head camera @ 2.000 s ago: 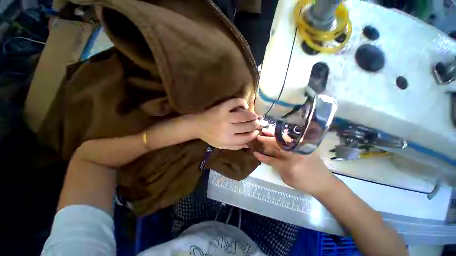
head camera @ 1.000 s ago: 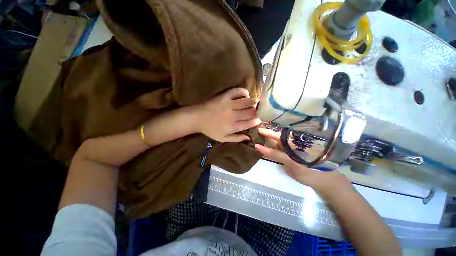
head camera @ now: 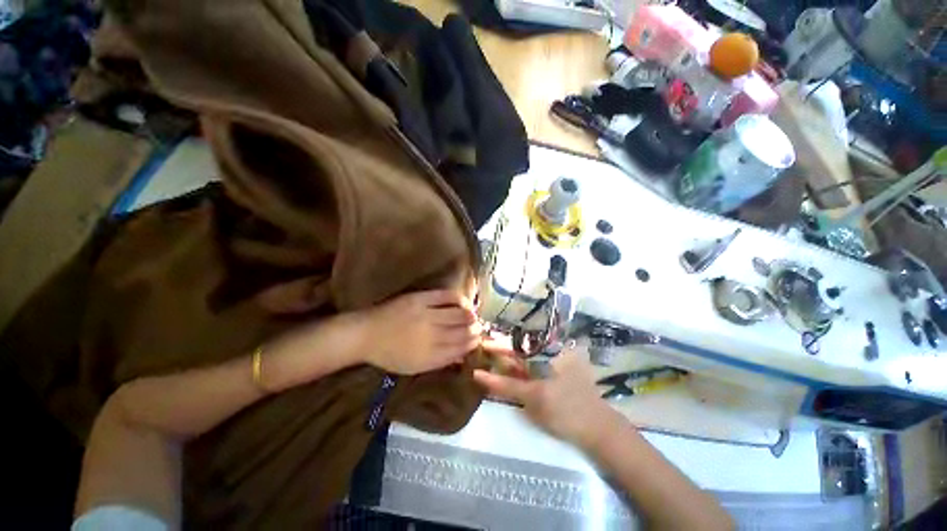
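Observation:
The brown garment fills the left and centre, with a hood-like fold at the top and black cloth behind it. My left hand lies flat on the garment, fingertips at its right edge beside the lit needle area. My right hand is just right of it, its fingertips pinching the garment's edge from the front. The white sewing machine stands to the right, its curved metal guard above my right fingertips. The needle and seam are hidden by fingers and glare.
Yellow-black snips lie under the machine arm. A yellow coil rings the machine's post. Behind stand a can, pink packs and an orange. A printed scale runs along the front edge.
The view has shifted back and up, so the machine looks smaller and the items behind it show. Both hands remain at the garment's edge by the needle area.

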